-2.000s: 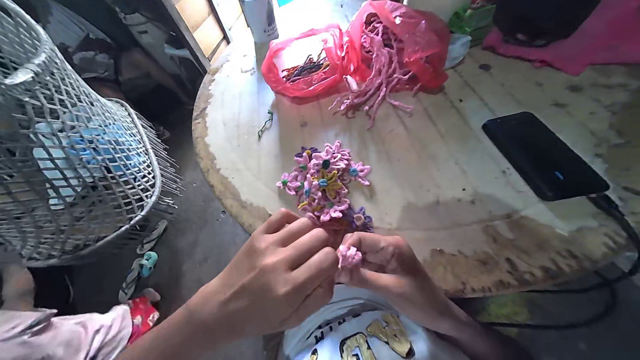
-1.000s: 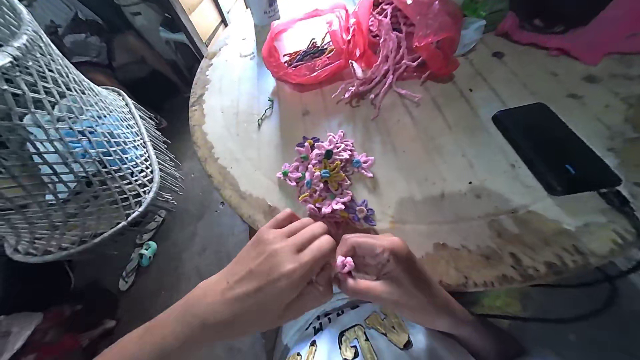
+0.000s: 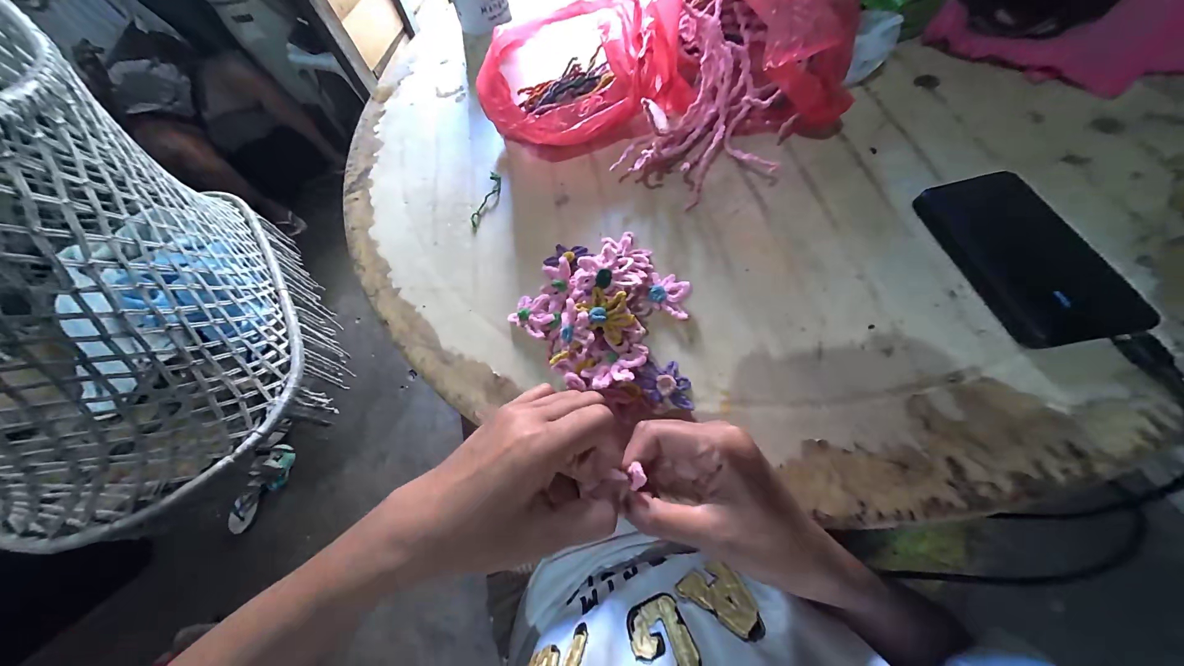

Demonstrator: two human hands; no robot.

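Observation:
A small piece of pink yarn (image 3: 636, 475) is pinched between the fingertips of my right hand (image 3: 717, 486). My left hand (image 3: 527, 472) meets it at the fingertips, its fingers curled; what it grips is hidden. Just beyond both hands, on the table, lies a pile of small yarn flowers (image 3: 601, 314), mostly pink, with yellow and purple ones and blue or green centers. Farther back, pink yarn strands (image 3: 717, 102) spill from a red plastic bag (image 3: 814, 55). Dark and multicolored strands (image 3: 566, 88) lie in the bag's open part to the left.
A black power bank or phone (image 3: 1036, 259) with a cable lies on the round wooden table (image 3: 832, 305) at right. A green yarn scrap (image 3: 486, 201) is near the left edge. A woven wicker chair (image 3: 139, 305) holding blue cloth stands left; a person's legs (image 3: 213, 129) are behind it.
The pink yarn piece shows less between my fingers than two seconds ago, when it looked like a fuller cluster. Both hands remain together in front of the flowers.

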